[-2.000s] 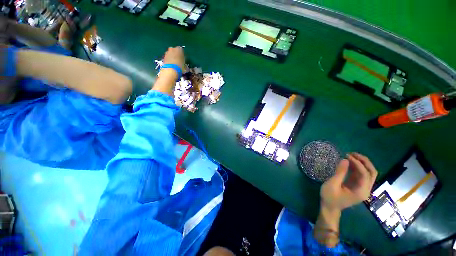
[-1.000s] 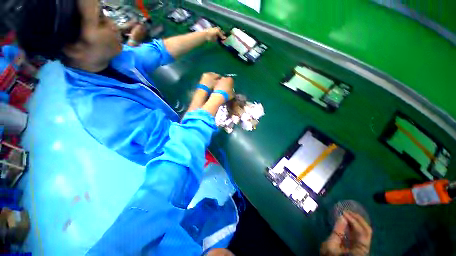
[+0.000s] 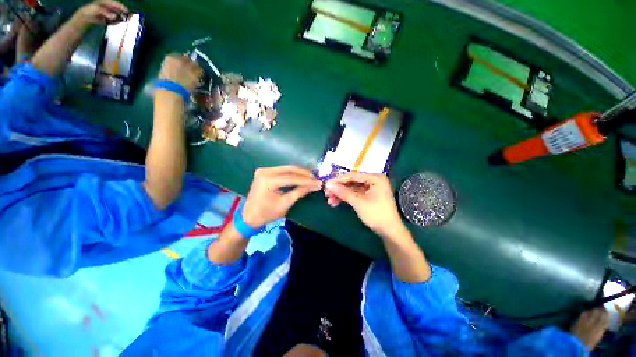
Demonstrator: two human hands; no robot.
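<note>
An open tablet unit (image 3: 371, 139), white inside with an orange strip, lies before me on the green bench. My left hand (image 3: 279, 192), with a blue wrist strap, and my right hand (image 3: 364, 199) meet at its near end, both with fingertips pinched. They hide much of the circuit-board end. Whether a small part or screw is between the fingertips cannot be told. A round dish of silvery grey bits (image 3: 427, 199) is right of my right hand. A pile of small white and tan modules (image 3: 244, 108) lies to the left.
An orange screwdriver (image 3: 558, 138) points in from the right. Waiting units lie at the far side (image 3: 349, 29) and far right (image 3: 505, 80). Another person's strapped hand (image 3: 181, 73) is beside the pile, another hand (image 3: 104, 12) holds a unit at upper left, and one shows at lower right (image 3: 591, 326).
My left hand has come back from the module pile to the unit. My right hand has moved from the dish to meet it. The unit at lower right two seconds ago is out of view.
</note>
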